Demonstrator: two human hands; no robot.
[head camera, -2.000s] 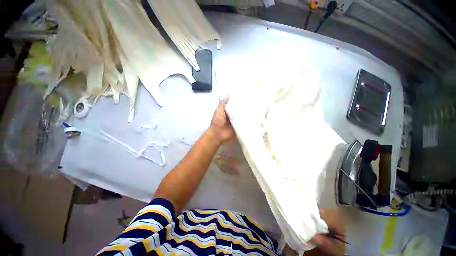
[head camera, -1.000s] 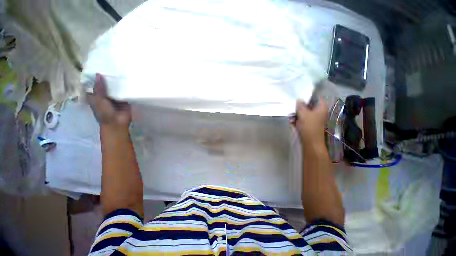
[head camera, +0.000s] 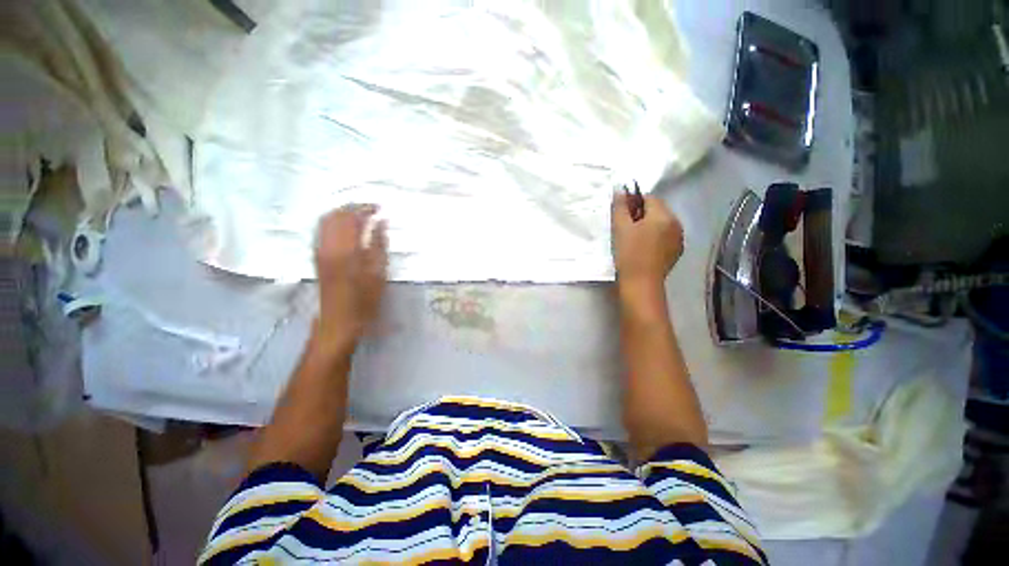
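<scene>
A large cream garment panel (head camera: 465, 144) lies wrinkled on the pressing table, its straight edge toward me. My left hand (head camera: 352, 260) is blurred and rests on or just above the panel near its front edge, left of centre; its fingers point away from me and I cannot tell whether they grip cloth. My right hand (head camera: 647, 243) is closed at the panel's front right corner. Small dark thread snips (head camera: 634, 202) stick up out of my right hand. The cloth at that hand is partly hidden by the fingers.
A steam iron (head camera: 775, 265) stands at the right, with a dark glossy tray (head camera: 772, 91) behind it. A tape roll (head camera: 85, 250) and thin white tape (head camera: 183, 335) lie at the left. Cream pieces hang at the far left. A crumpled cream pile (head camera: 869, 464) is at lower right beside a yellow strip (head camera: 839, 389).
The panel has come down from a raised, stretched position and now lies on the table, its edge nearer me. My left hand has moved right, inward from the panel's left end.
</scene>
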